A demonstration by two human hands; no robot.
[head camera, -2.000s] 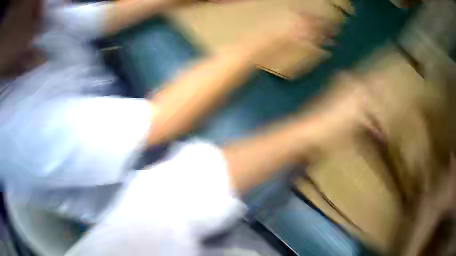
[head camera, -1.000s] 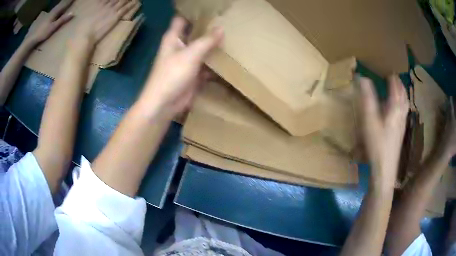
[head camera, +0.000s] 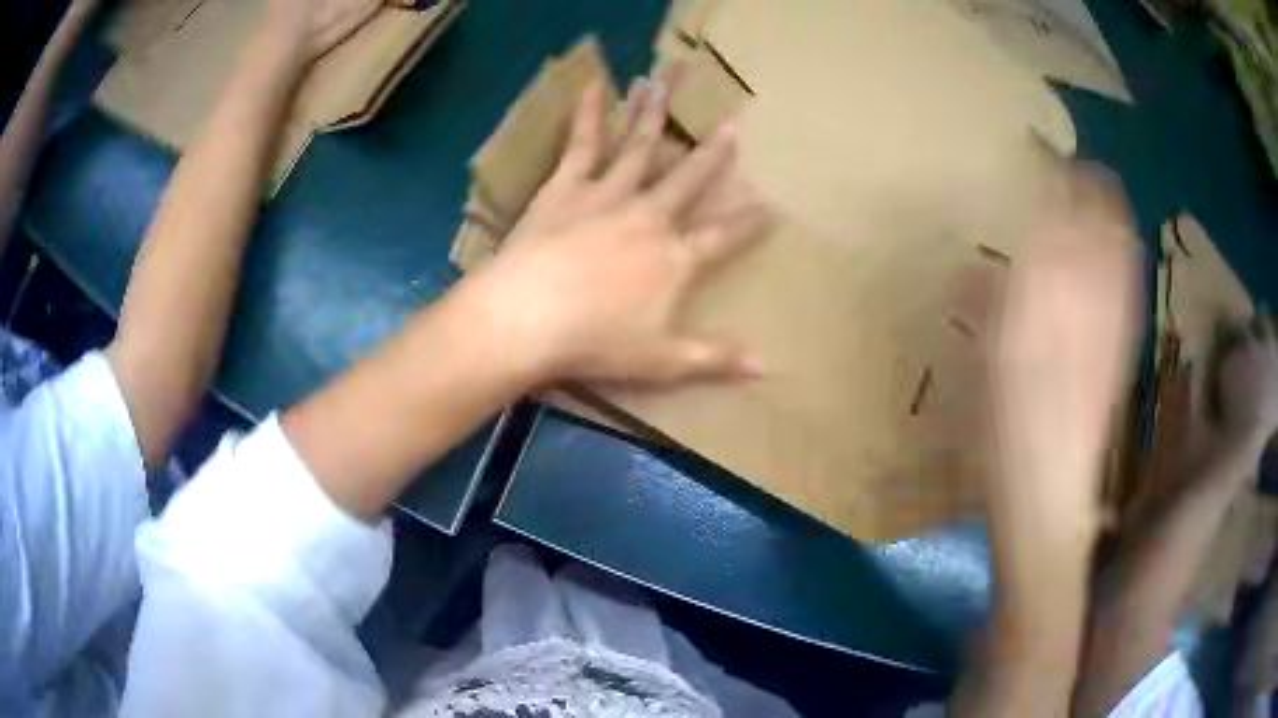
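Note:
A flat brown box blank lies on a stack of blanks in front of me, with dark slots and notched edges. My left hand lies flat on its left part, fingers spread, palm down. My right hand is blurred over the blank's right part; its fingers are not clear. Edges of the stack of blanks show at the lower left of the blank. Small upright flaps show beyond my left fingers.
Another person's arm and hand rest by stacked blanks on the left. Another hand is near blanks on the right. A seam splits the dark-green tables. A marked sheet lies at the far side.
The part-folded box that was raised between my hands no longer shows that way; a flat blank lies there. My left hand has moved right and down flat onto it.

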